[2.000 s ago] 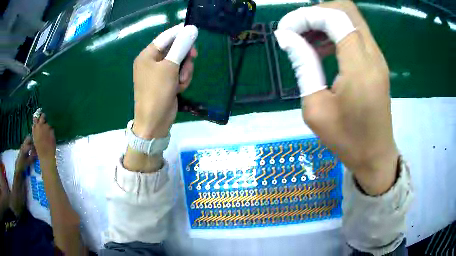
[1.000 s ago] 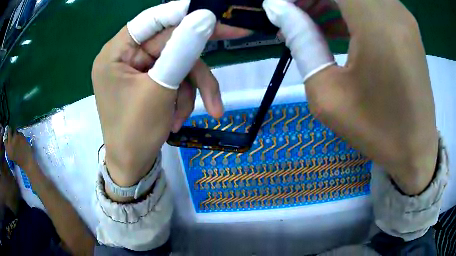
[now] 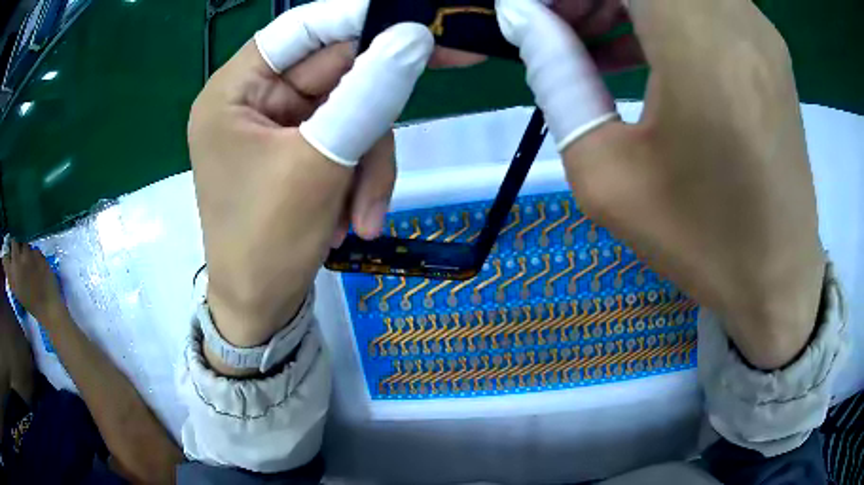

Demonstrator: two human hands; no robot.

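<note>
A black phone middle frame [image 3: 407,256] hangs tilted between my hands over the flex sheet, its solid end up at the picture's top edge, partly cut off. A small gold flex circuit [image 3: 464,13] lies on that solid end. My left hand [image 3: 270,161], with white finger cots, grips the frame's left side, thumb on the solid end. My right hand [image 3: 692,152] holds the other side, its thumb beside the flex circuit's right end; its fingers are partly hidden behind. The blue flex sheet [image 3: 531,350] with rows of orange-gold strips lies below.
The flex sheet lies on a white foam mat [image 3: 256,417]. Beyond it is the shiny green bench surface [image 3: 104,123]. Another person's arm [image 3: 95,360] reaches in at the left, with a small blue piece near the hand.
Two seconds ago my right hand was apart from the frame; now both hands hold it, nearer to me and over the sheet. Over the last second my left thumb has shifted slightly right.
</note>
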